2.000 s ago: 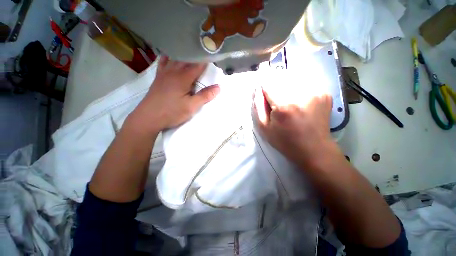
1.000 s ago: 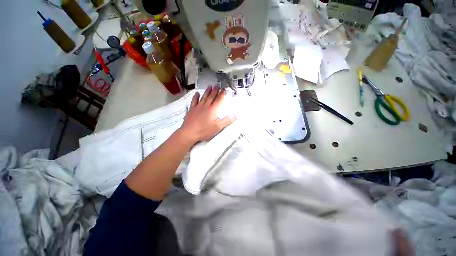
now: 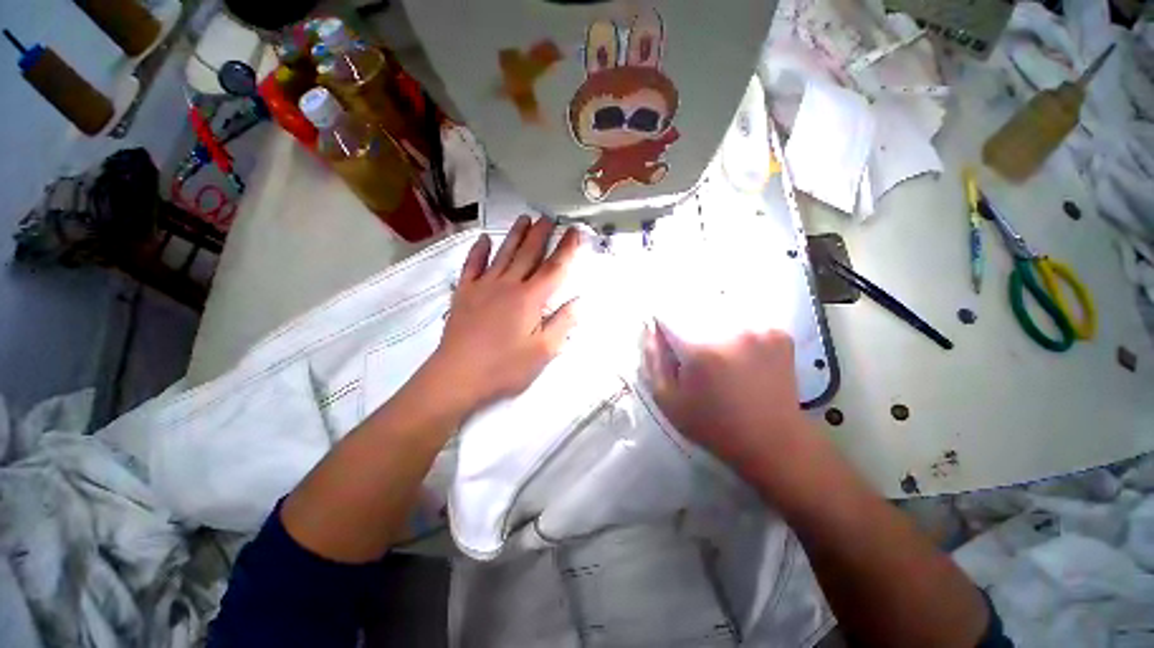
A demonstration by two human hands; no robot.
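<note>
A white garment with dark seam lines lies under both hands and hangs over the table's front edge. My left hand lies flat on it, fingers spread, just left of the needle area. My right hand is on the cloth to the right, fingers curled, thumb and forefinger at the fabric; glare hides whether they pinch it. The sewing machine head with a rabbit-eared sticker stands above. The needle and presser foot are lost in the lamp's glare.
Amber bottles stand left of the head. Tweezers, a pen, green-and-yellow scissors and a tan oil bottle lie right. White scraps lie behind the plate. Garment heaps sit both sides.
My right hand has come back from the far lower right to the cloth near the needle area. The garment's right part has swung inward. My left hand stays on the cloth.
</note>
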